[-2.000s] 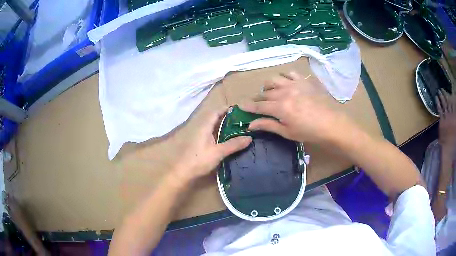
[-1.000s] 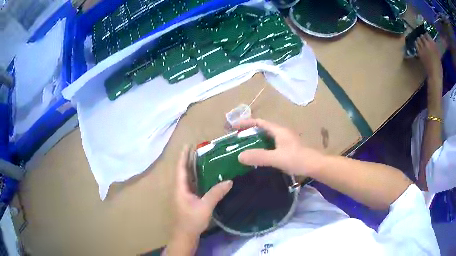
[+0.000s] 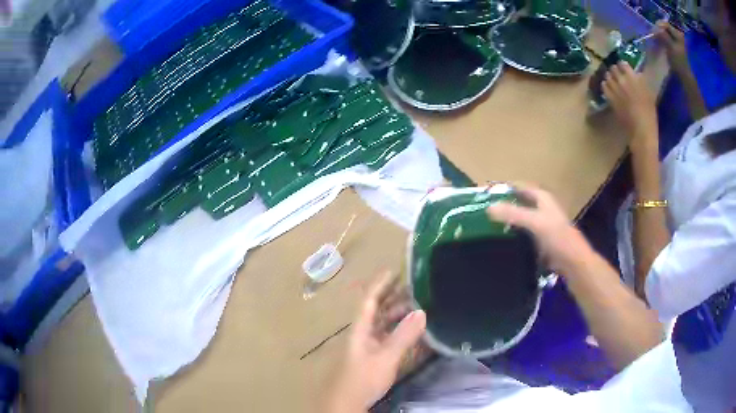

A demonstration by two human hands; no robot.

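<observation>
A green oval case [image 3: 482, 292] with a pale rim and dark recess is held up over the front edge of the bench. A glossy green panel area [image 3: 464, 216] covers its far end. My right hand [image 3: 537, 226] grips the case at its upper right, fingers on the far edge and thumb on the green part. My left hand [image 3: 386, 339] is at the lower left of the case, blurred, fingers apart; a narrow gap or light touch with the rim cannot be told. A small clear glue cup [image 3: 322, 264] with a thin stick in it stands on the brown board.
Green panels [image 3: 282, 153] lie piled on a white cloth [image 3: 169, 298] beyond the cup. A blue crate [image 3: 337, 34] of panels stands behind. More green cases [image 3: 445, 71] lie at the back. A person [image 3: 637, 97] works at the right.
The case has moved right and lifted from the board, my right hand holding it. My left hand has come off its far-left side. The view has swung right.
</observation>
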